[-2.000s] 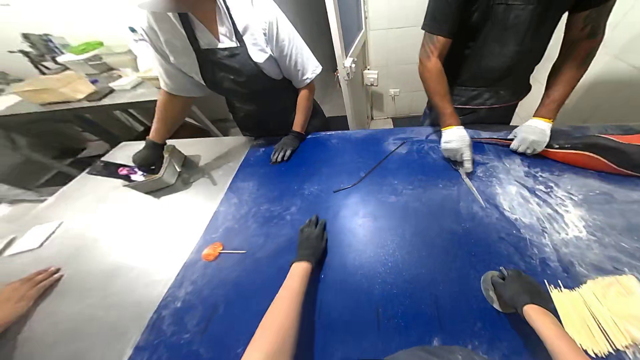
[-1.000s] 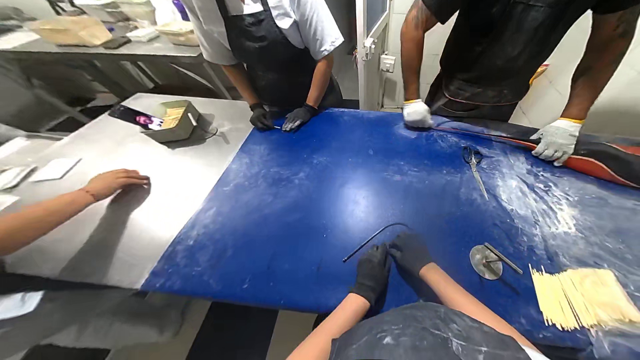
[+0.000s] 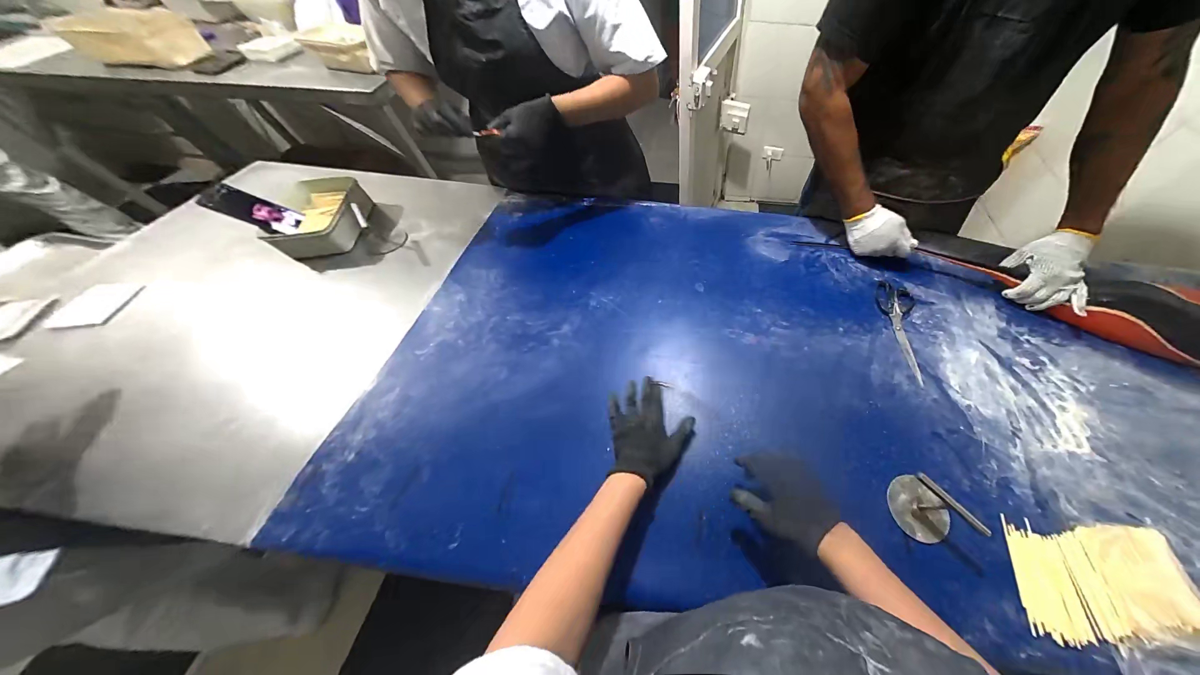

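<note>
My left hand (image 3: 647, 436), in a black glove, lies with spread fingers on the blue work mat (image 3: 562, 375). A thin dark piece (image 3: 662, 382) shows at its fingertips; whether the hand touches it is unclear. My right hand (image 3: 792, 497), gloved in black and blurred, hovers over or rests on the mat with fingers apart and nothing visible in it. Right of it are a round metal disc with a stem (image 3: 919, 509) and a metal rod (image 3: 953, 504). A bundle of pale wooden sticks (image 3: 1097, 581) lies beyond them. Black-handled scissors (image 3: 900, 328) lie farther back.
Across the table, a co-worker's black-gloved hands hold a small orange-red piece (image 3: 487, 133). Another person's white-gloved hands touch a long black and red strip (image 3: 1106, 314). On the steel table (image 3: 216, 394) stand a metal tin (image 3: 323, 220) with sticks and a phone (image 3: 253, 211).
The dark curved strand that lay by my hands is no longer seen there. My hands have moved apart. The black-gloved co-worker's hands have risen off the table edge. The bare arm at left has left the view.
</note>
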